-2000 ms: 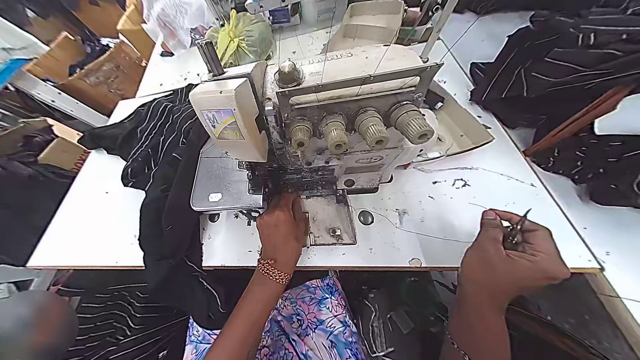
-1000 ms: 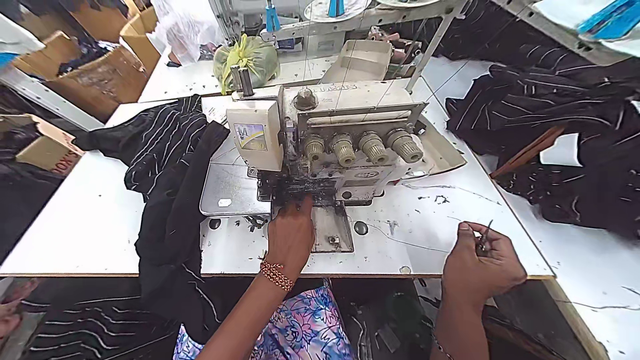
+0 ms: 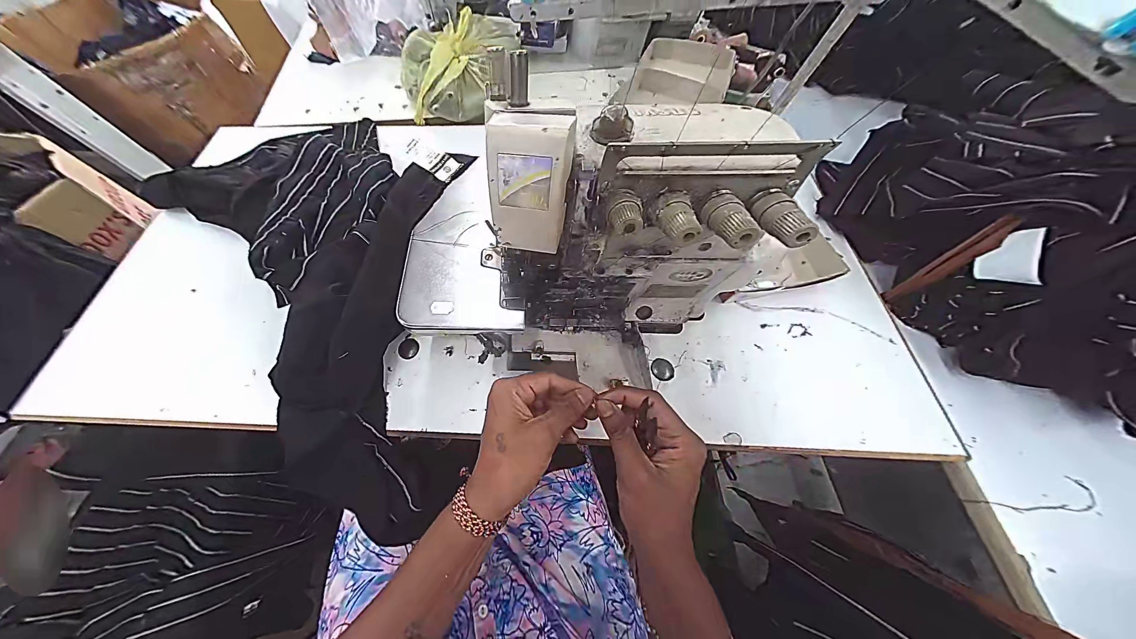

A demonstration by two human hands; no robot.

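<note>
My left hand (image 3: 532,426) and my right hand (image 3: 652,439) meet fingertip to fingertip before an overlock sewing machine (image 3: 621,222), over the table's front edge. Both pinch something too fine to make out, perhaps thread. Dark thread snips (image 3: 648,426) are also held in my right palm. Four tension dials (image 3: 679,217) line the machine's front, with threads running down from above. Left of the machine, a black garment with white stripes (image 3: 311,204) lies on the white table (image 3: 177,328) and hangs over its front edge.
Striped black fabric (image 3: 976,177) is heaped at the right. A tied, yellowish plastic bag (image 3: 453,67) and a beige tray (image 3: 683,71) stand behind the machine. Cardboard boxes (image 3: 169,80) are at the back left. Another person's blurred hand or arm (image 3: 35,515) shows at the lower left.
My left hand has come away from the machine's needle area, toward me. My right hand has moved left from the right part of the table, and the two hands now meet.
</note>
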